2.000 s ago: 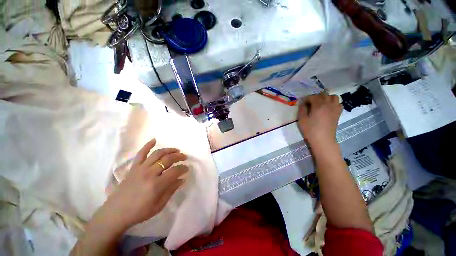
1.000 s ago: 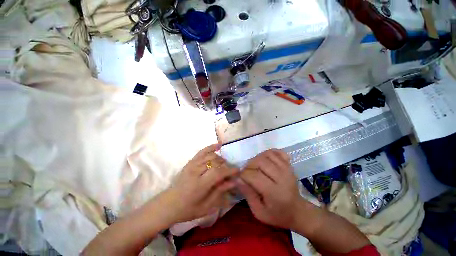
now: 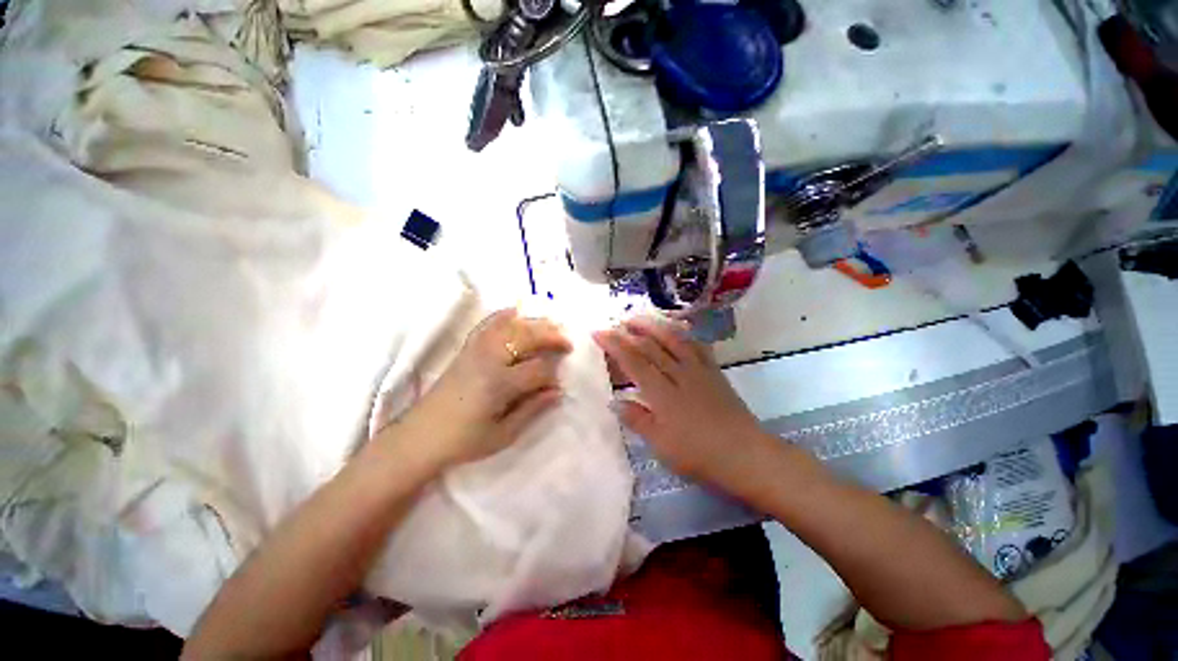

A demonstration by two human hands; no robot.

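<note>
Cream-pink cloth (image 3: 530, 529) lies over the table's left half, its right edge running up to the bright needle area under the white machine head (image 3: 904, 97). My left hand (image 3: 510, 377) is on the cloth, fingers bent and gripping it just left of the needle area. My right hand (image 3: 669, 387) is at the cloth's right edge, just in front of the presser area, with its fingertips on the edge. Glare and the fingers hide the exact pinch. A shiny curved guard (image 3: 734, 213) stands before the head.
A small black square (image 3: 420, 229) lies left of the head. Dark-handled snips (image 3: 497, 97) are at its left end. An orange tool (image 3: 863, 273) and black pieces (image 3: 1053, 294) lie to the right. A ruler-marked grey edge (image 3: 891, 426) runs along the front. A printed packet (image 3: 1014, 510) is below right.
My right hand has come from the table at right to the cloth edge. Both hands have moved up to the needle area with the cloth. The view has shifted, so the head appears larger and further right.
</note>
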